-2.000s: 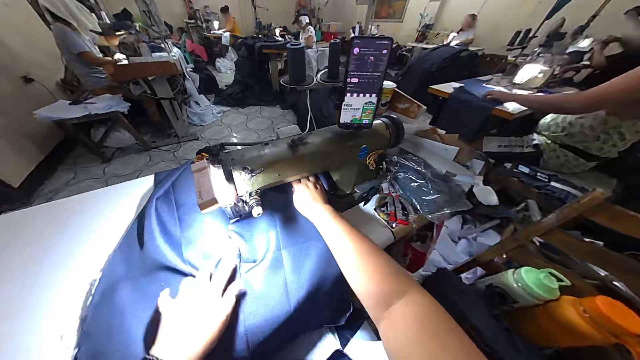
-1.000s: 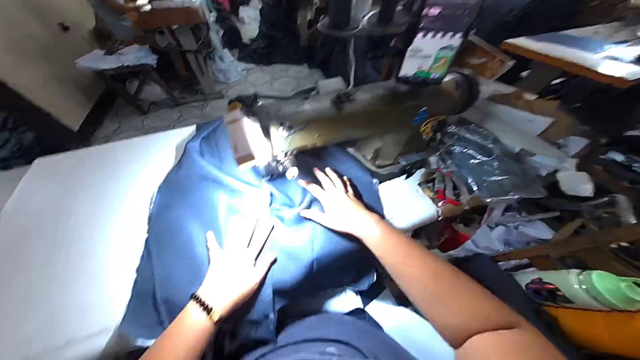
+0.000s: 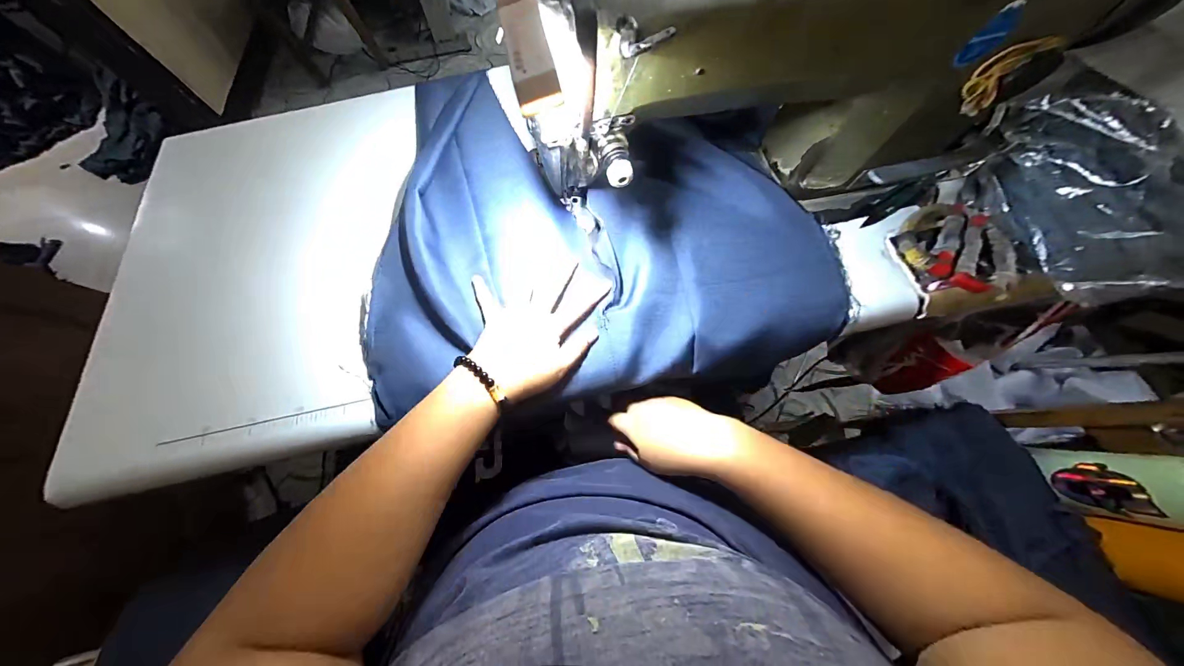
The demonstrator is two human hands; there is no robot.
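Observation:
A navy blue cloth [image 3: 740, 268] lies over the white sewing table [image 3: 250, 268], partly beneath the needle and presser foot [image 3: 575, 202] of an industrial sewing machine [image 3: 740, 55]. My left hand [image 3: 536, 338], with a dark beaded bracelet at the wrist, rests flat on the cloth just below the presser foot, fingers spread. Below the table's front edge, close to my lap, is my right hand [image 3: 675, 435], its fingers curled near the cloth's lower edge. Whether it grips anything cannot be seen. A bright lamp washes out the area around the needle.
Cutters or pliers with red handles [image 3: 967, 250] lie right of the machine bed, beside a clear plastic bag of dark material [image 3: 1091, 194]. Dark cloth [image 3: 962, 490] hangs at my right, near an orange item [image 3: 1138, 555]. The table's left corner juts out at the left.
My right hand has left the cloth beside the needle and moved down below the table edge. My left hand remains on the cloth. The view has tilted down and come closer.

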